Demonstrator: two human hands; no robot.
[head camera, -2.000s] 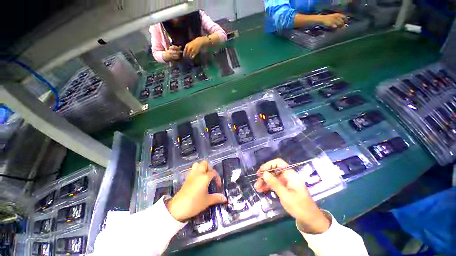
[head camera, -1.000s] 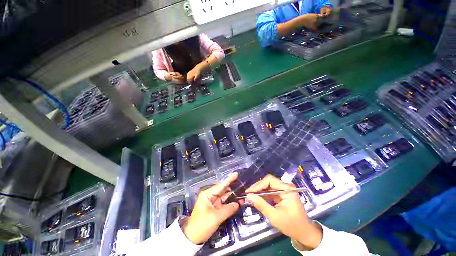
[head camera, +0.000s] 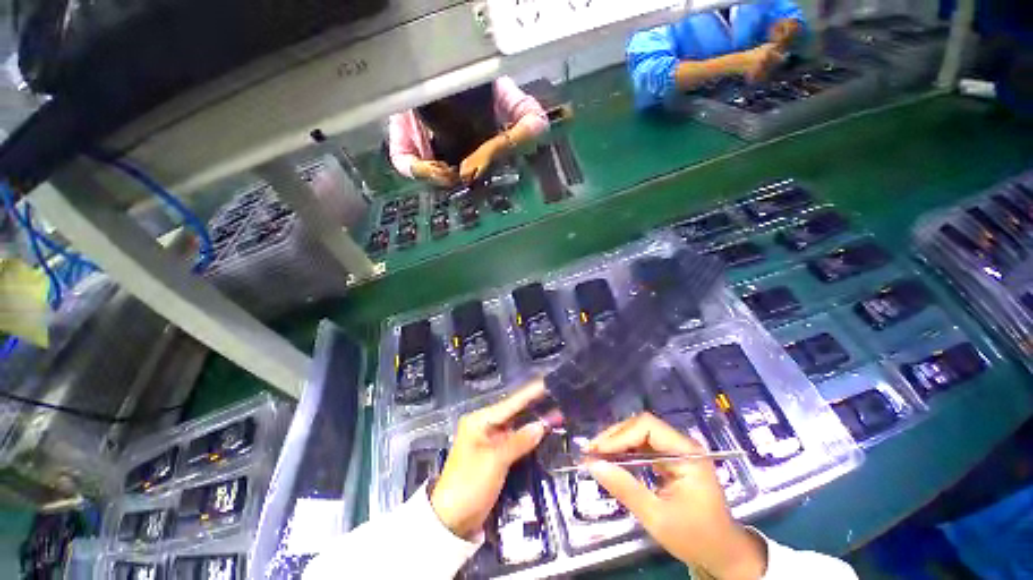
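My left hand pinches the near end of a dark die-cut sheet between thumb and fingers. The sheet slants up to the right over the blister tray. My right hand holds thin metal tweezers nearly level, their tip just right of my left fingertips. Whether a small piece is at the tip I cannot tell. Both hands are over the near row of the clear blister tray. Black handheld units lie in its pockets in two rows; the sheet and hands partly hide some.
A second tray of units lies to the right, with stacked trays beyond. An upright shiny panel and another tray stand left. A pale metal frame post is at upper left. Two people's hands work across the green bench.
The dark sheet, absent two seconds ago, has come into my left hand over the tray. Since one second ago both hands have barely moved against the tray; the view has shifted.
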